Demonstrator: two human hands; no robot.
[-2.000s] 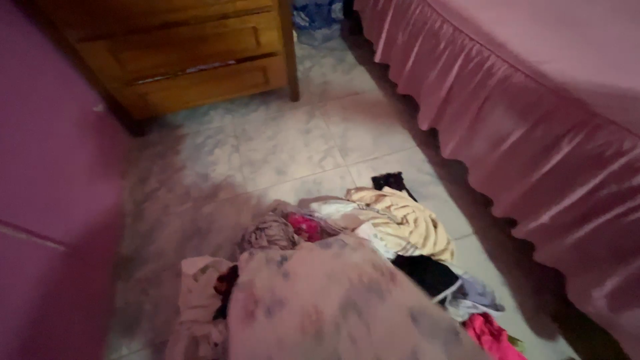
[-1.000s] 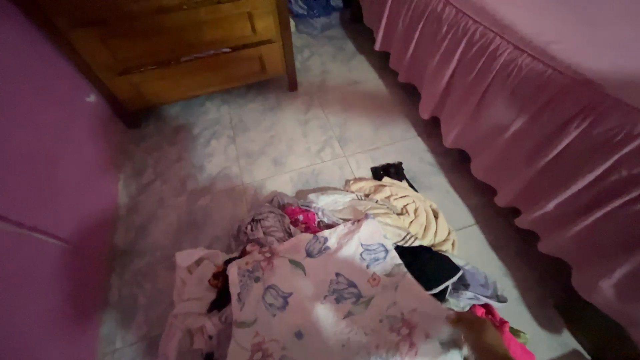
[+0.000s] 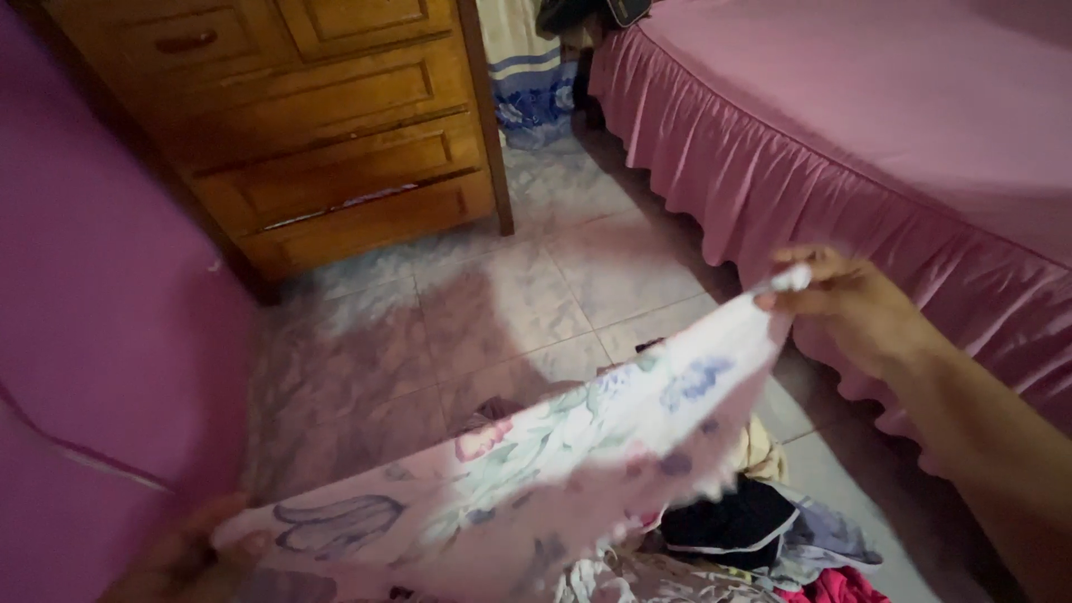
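Note:
A white cloth with a floral print (image 3: 536, 452) is stretched on a slant between my two hands, above a heap of clothes. My left hand (image 3: 197, 544), at the lower left, pinches one corner of it. Higher up, near the bed skirt, my right hand (image 3: 837, 297) grips the opposite corner. Beneath the cloth, partly hidden, lie a black garment with white trim (image 3: 724, 523), a grey garment (image 3: 829, 536), a bright pink garment (image 3: 837, 586) and a pale yellow garment (image 3: 758, 452).
A wooden chest of drawers (image 3: 352, 159) stands at the upper left beside a purple wall (image 3: 109, 318). A bed with a pink ruffled skirt (image 3: 720, 159) fills the right side. A blue and cream curtain (image 3: 528, 84) hangs behind. The floor is tiled (image 3: 502, 318).
The floral cloth, spread over the heap a second ago, is now lifted and pulled taut. Both hands have come plainly into view on its corners. The view has tilted up.

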